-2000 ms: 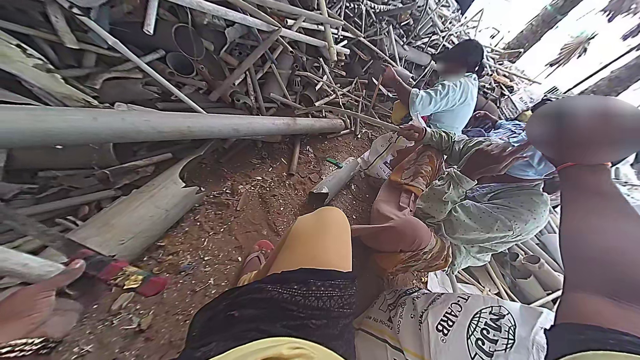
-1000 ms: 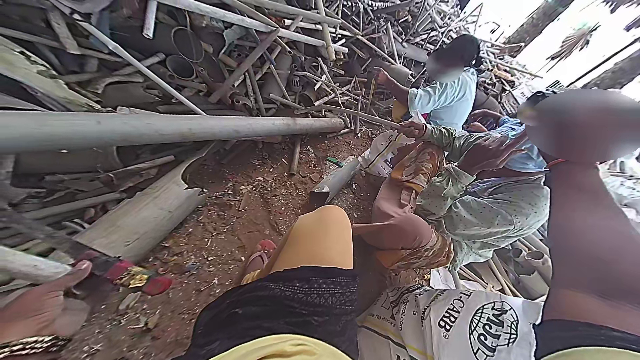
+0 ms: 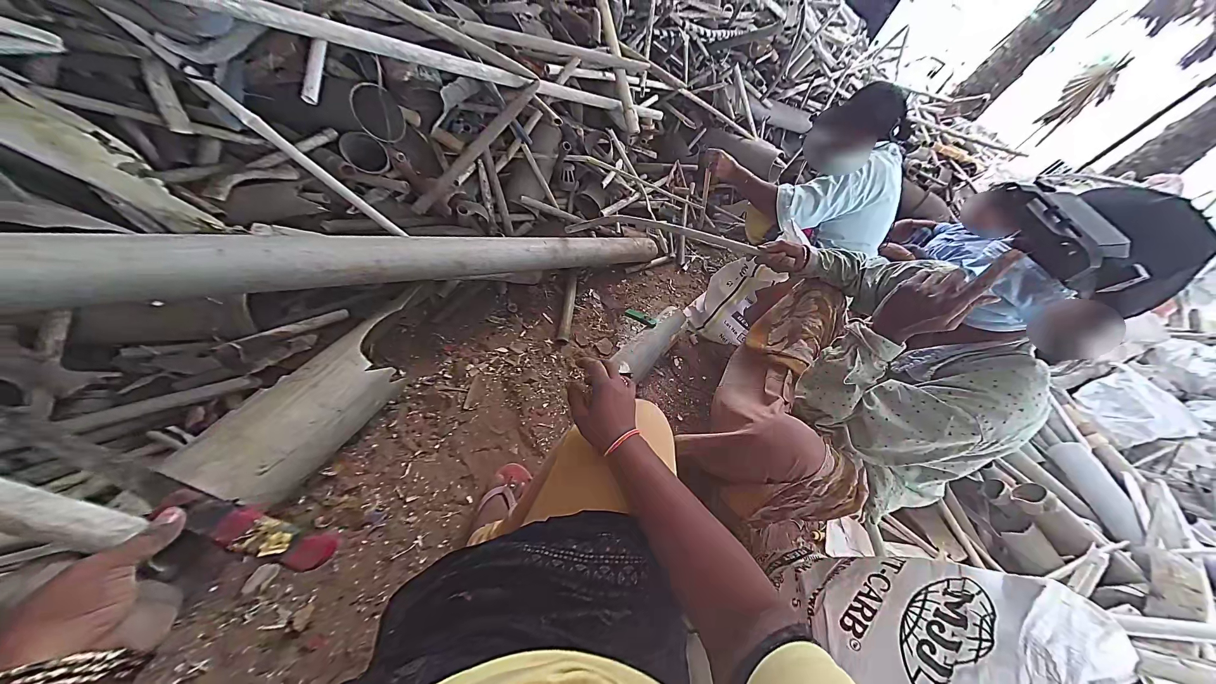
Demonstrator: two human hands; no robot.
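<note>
My right hand, an orange thread at its wrist, is over my raised knee in yellow cloth, fingers spread and holding nothing. My left hand lies at the lower left edge in a beaded bracelet, thumb extended beside a pale pipe end; its fingers are partly cut off or hidden. Just to its right is a red and yellow wrapped thing, perhaps a handle. A broken length of pipe lies on the soil beyond my right hand.
A long grey pipe crosses the left side before a heap of scrap pipes. Co-workers sit close on the right, one in a green dotted garment. A printed white sack lies at my right.
My right arm, raised at the right side before, has come down and left, and the hand is now at my knee. My left hand has barely moved.
</note>
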